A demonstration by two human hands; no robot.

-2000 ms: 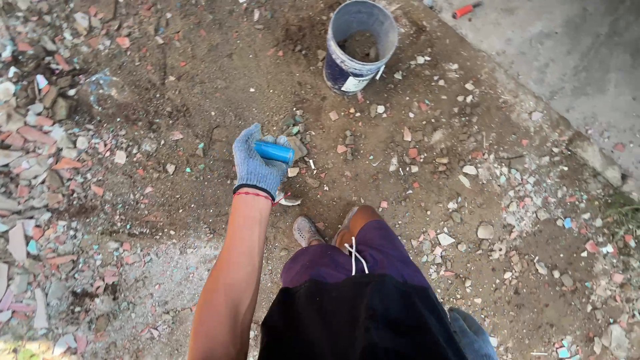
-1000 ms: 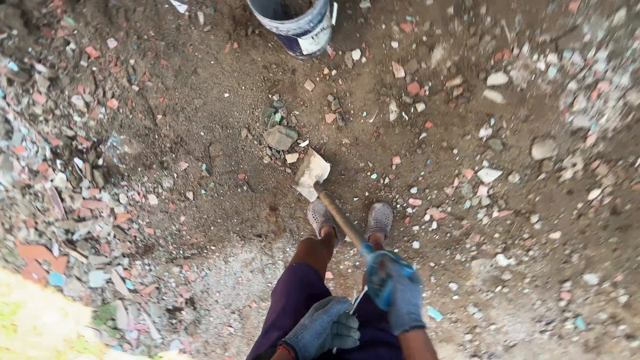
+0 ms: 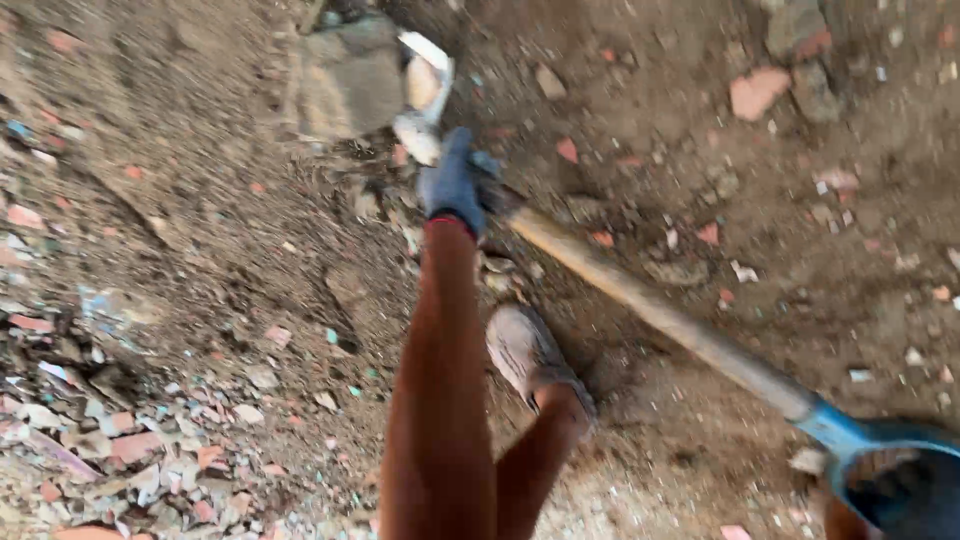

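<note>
A shovel with a wooden shaft (image 3: 637, 296) lies slantwise across the view. Its blue D-shaped handle (image 3: 840, 435) is at the lower right, where my gloved right hand (image 3: 911, 484) grips it, partly cut off by the frame. My left hand (image 3: 454, 180), in a blue-grey glove, reaches down beside the shaft's dark lower end. Its fingertips are by a whitish lump (image 3: 417, 136) and a white curved strip (image 3: 431, 56); blur hides whether it holds anything. A flat grey stone slab (image 3: 349, 79) lies just left of them. The shovel's blade is not clearly visible.
Broken tile and rubble (image 3: 135, 450) are heaped at the lower left. A pinkish fragment (image 3: 759, 94) and more stones lie at the upper right on the dirt ground. My shoe (image 3: 529, 349) is below the shaft, right of my left forearm.
My left hand has moved from near my legs down to the rubble by the stone slab. The shovel's shaft now slants to the lower right. The view is much closer to the ground.
</note>
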